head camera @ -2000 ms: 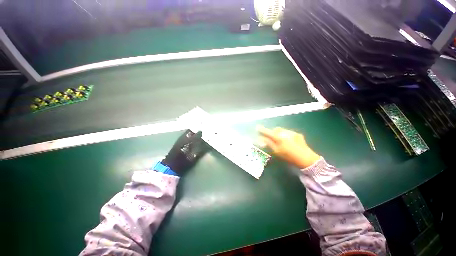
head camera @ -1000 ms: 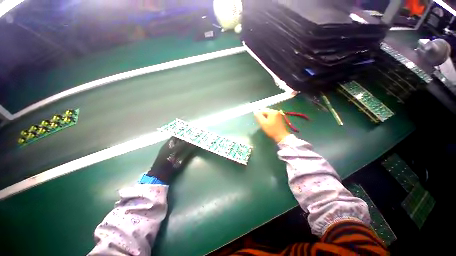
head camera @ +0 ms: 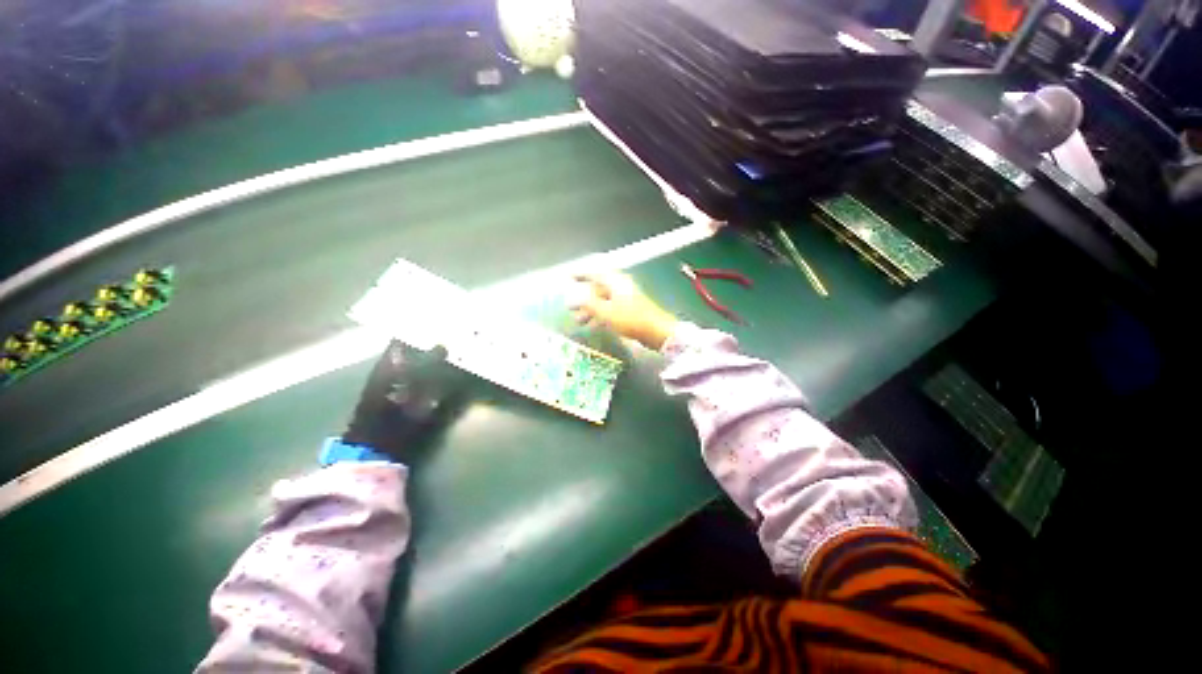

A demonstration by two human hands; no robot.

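A PCB panel (head camera: 494,345) is held up at a slant over the near rail, its left part washed white by glare. My left hand (head camera: 400,399), in a black glove with a blue band at the wrist, holds it by its lower left edge. My right hand (head camera: 620,310) is bare, just beyond the panel's right part, with fingers partly curled. I see nothing in it, though glare blurs the fingertips. Red-handled pliers (head camera: 715,288) lie open on the bench (head camera: 633,474) to the right of it.
A populated board strip (head camera: 86,320) lies on the belt (head camera: 396,211) at the left. Black trays (head camera: 751,99) are stacked at the rear right. Beside them lie a thin strip (head camera: 801,261) and PCB panels (head camera: 881,240). More boards (head camera: 995,445) rest below the bench's right edge.
The view has turned right. The right hand was by the pliers and is now away from them, near the panel. The panel has tilted and shows more white glare. The left hand still holds it.
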